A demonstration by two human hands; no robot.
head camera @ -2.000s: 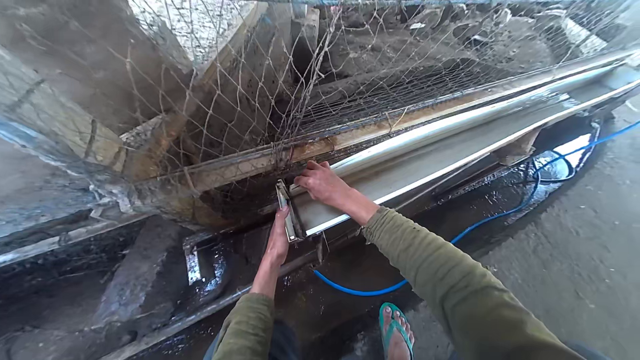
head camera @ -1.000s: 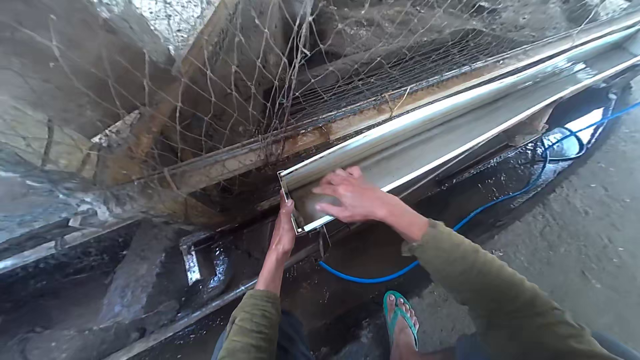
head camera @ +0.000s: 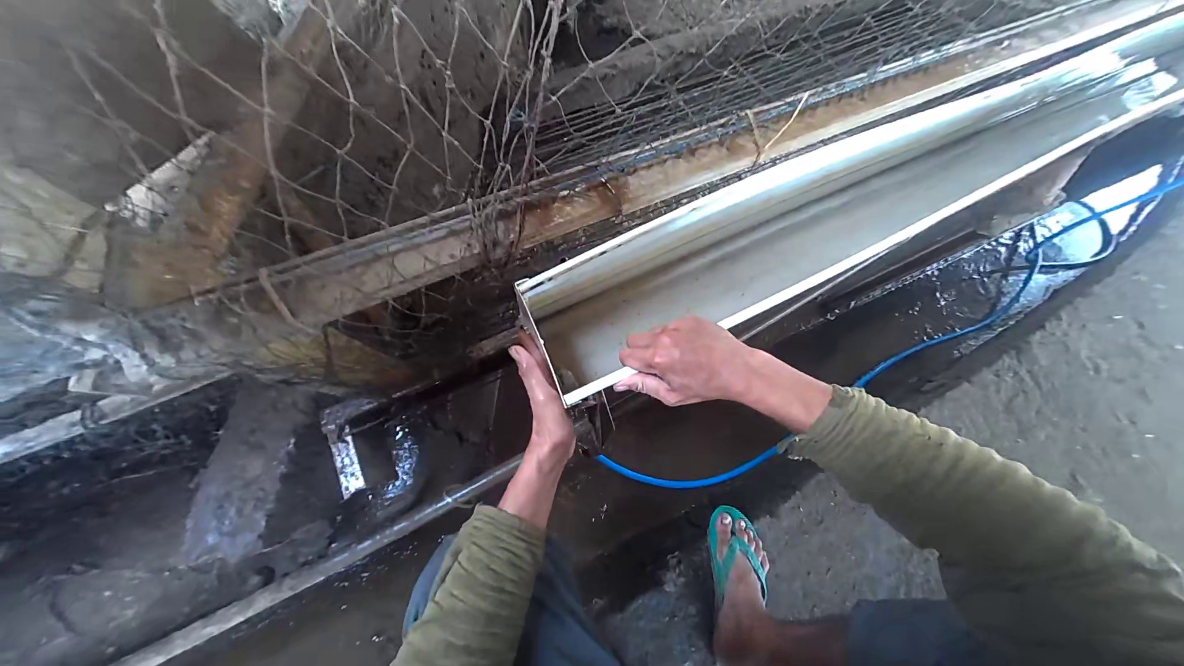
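Note:
A long whitish trough (head camera: 786,222) with raised side walls runs from the middle of the head view up to the top right. Its near end is closed by a thin end plate (head camera: 544,350). My left hand (head camera: 546,407) lies against the outside of that plate, fingers up, partly hidden behind it. My right hand (head camera: 684,361) grips the trough's near side rim, close to the end corner, with the fingers curled over the edge and the thumb below. The inside of the trough looks wet toward its far part.
Netting (head camera: 370,139) hangs over a wooden rail (head camera: 573,208) behind the trough. A blue hose (head camera: 689,483) curves below it across dark wet ground. A metal pipe (head camera: 370,550) slants at lower left. My foot in a green flip-flop (head camera: 737,555) stands on the concrete floor (head camera: 1064,398).
My right hand was at the end plate, then inside the trough, and is now on the near rim. My left hand stays at the trough's end.

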